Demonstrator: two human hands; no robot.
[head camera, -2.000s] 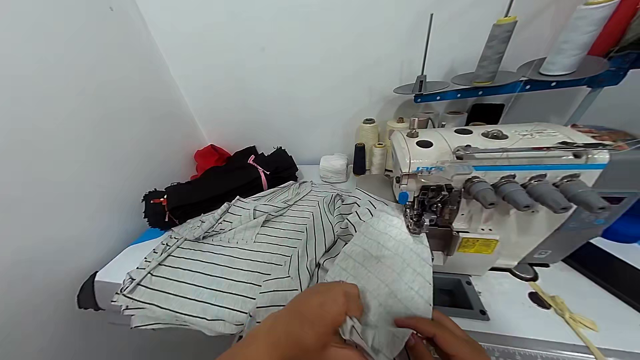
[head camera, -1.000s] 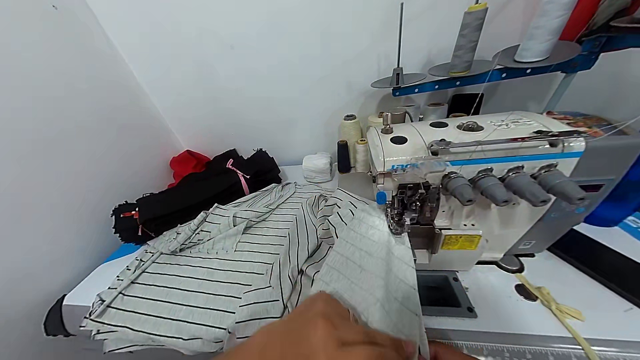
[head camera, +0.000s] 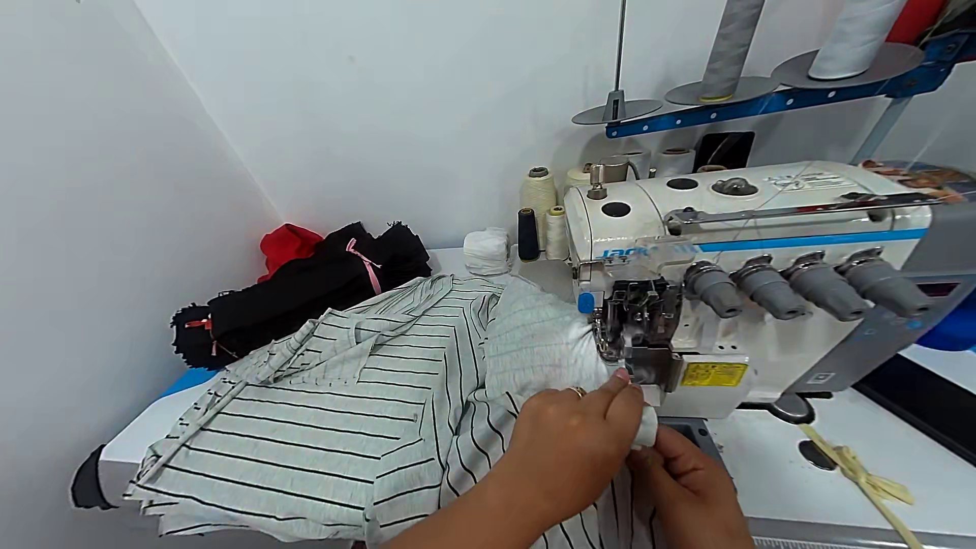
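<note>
A white Jack overlock sewing machine (head camera: 762, 229) stands at the right. Under its presser foot (head camera: 610, 343) runs the edge of a pale striped knit garment (head camera: 320, 435), whose plainer light part (head camera: 534, 343) is bunched at the needle area. My left hand (head camera: 572, 435) lies on the cloth just in front of the foot, its fingertips pressing the edge close to it. My right hand (head camera: 686, 480) is beside and slightly below it, pinching the folded edge between thumb and fingers. The rest of the garment spreads over the table to the left.
Black fabric bundles (head camera: 305, 297) with ties and a red cloth (head camera: 290, 248) lie at the back left. Thread cones (head camera: 540, 194) and a white roll (head camera: 486, 252) stand behind the garment. A blue thread stand (head camera: 762, 103) crosses above. A yellow fabric strip (head camera: 862, 476) lies at right.
Both hands have moved up to the presser foot from the lower edge of the view. The light cloth panel, spread flatter before, is now bunched at the needle area.
</note>
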